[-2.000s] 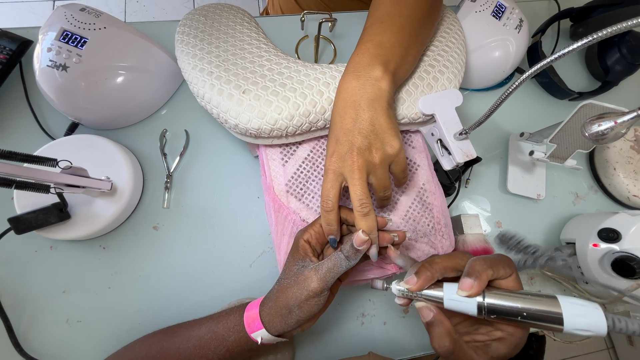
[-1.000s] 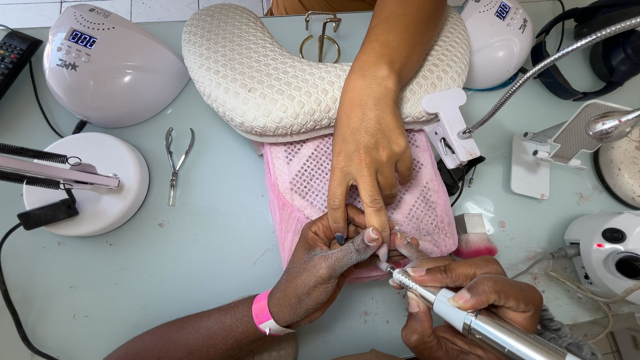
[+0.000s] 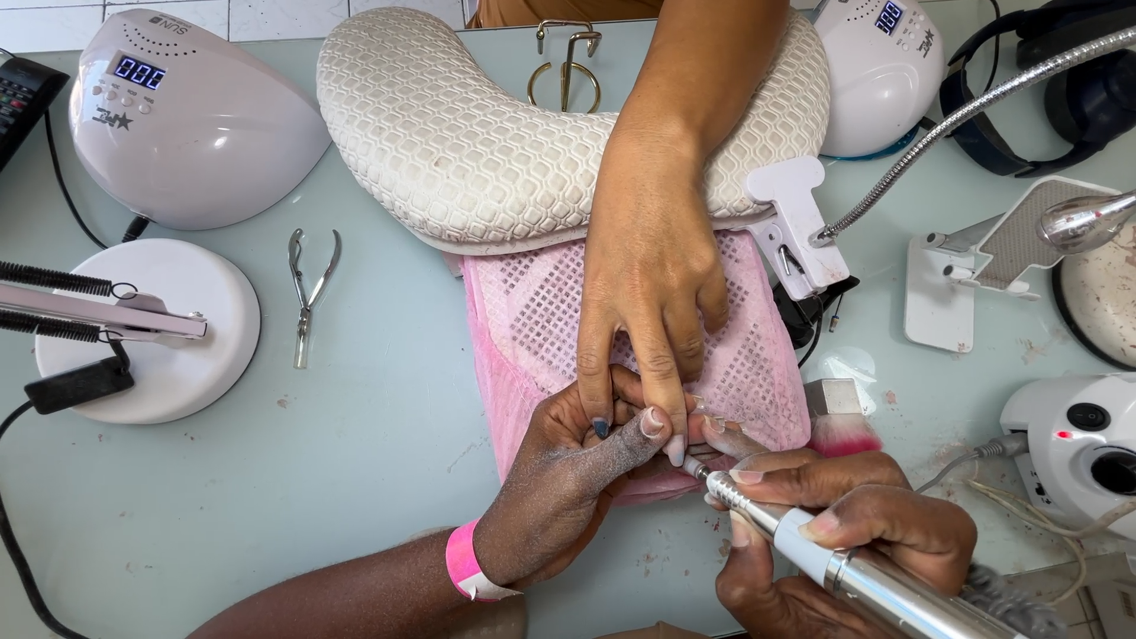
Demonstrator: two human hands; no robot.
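Note:
My left hand (image 3: 568,484), dusty and with a pink wristband (image 3: 466,561), holds a finger of the other person's hand (image 3: 652,266) between thumb and fingers. My right hand (image 3: 852,532) grips an electric nail drill handpiece (image 3: 803,535). Its bit (image 3: 697,468) is at the tip of the held finger, by the pale nail (image 3: 676,449); whether they touch is hard to tell. Another nail (image 3: 601,428) of that hand is dark blue. The person's forearm lies over a white textured armrest cushion (image 3: 470,151), above a pink mesh-patterned dust collector cover (image 3: 541,311).
Nail lamps (image 3: 195,133) (image 3: 874,89) stand at left and right. Metal nippers (image 3: 306,302) and a white lamp base (image 3: 160,373) are at left. At right are a pink-bristled brush (image 3: 839,417), a clip (image 3: 794,222) with flexible neck, a phone stand (image 3: 941,293) and the drill's control unit (image 3: 1065,444).
My right hand has brought the drill from lower right of the held fingers to the fingertip. Since one second ago the hands have stayed nearly the same. My left hand keeps its hold.

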